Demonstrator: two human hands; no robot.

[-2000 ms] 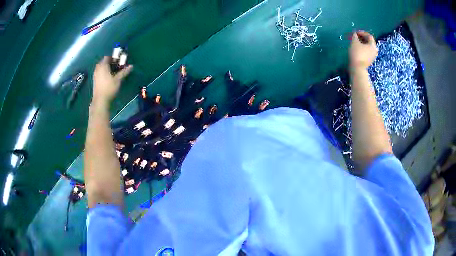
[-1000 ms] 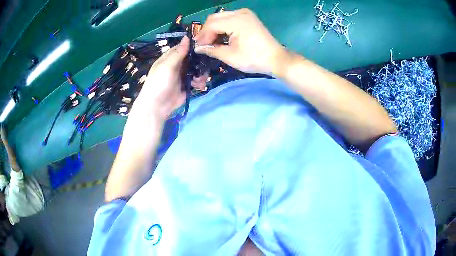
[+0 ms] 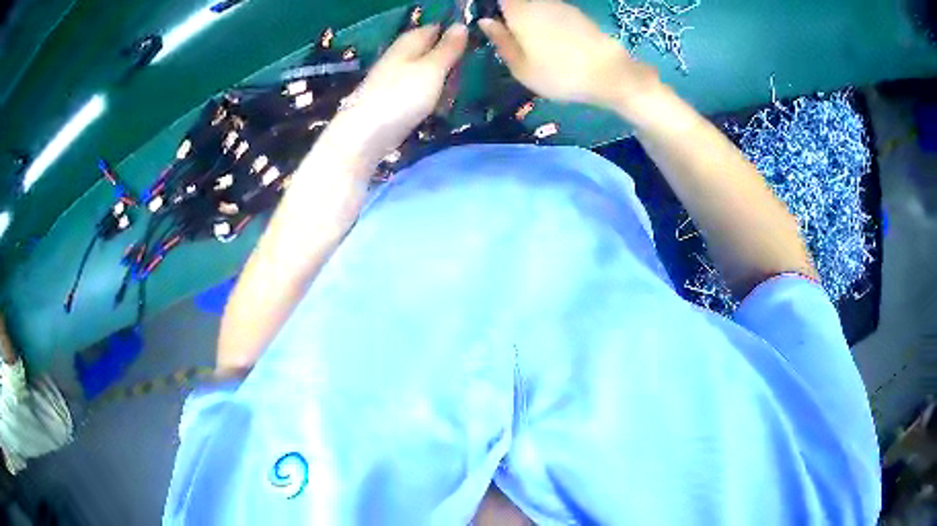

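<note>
My left hand [image 3: 411, 77] and my right hand [image 3: 555, 51] meet at the top edge, both bare, fingertips close together. Between them is a small dark wired unit [image 3: 475, 12] with a bright whitish part, partly cut off by the frame edge and hidden by the fingers. Both hands grip it. Whether a clip is in the fingers cannot be told. A black pile of units [image 3: 247, 154] with cream and orange ends lies left of my left hand, partly behind the forearm. A small clip heap [image 3: 658, 26] lies on the green surface right of my right hand.
A bulk clip pile [image 3: 817, 185] lies on a black tray [image 3: 871, 308] at the right, beside my right forearm. A green conveyor belt [image 3: 113, 62] with tube-light reflections and spaced units runs at upper left. Blue objects [image 3: 108, 360] and a person's pale sleeve [image 3: 36, 416] show at lower left.
Two seconds ago my hands were far apart, left over the belt, right by the bulk clips. They came together over the pile and now sit further up and right in view.
</note>
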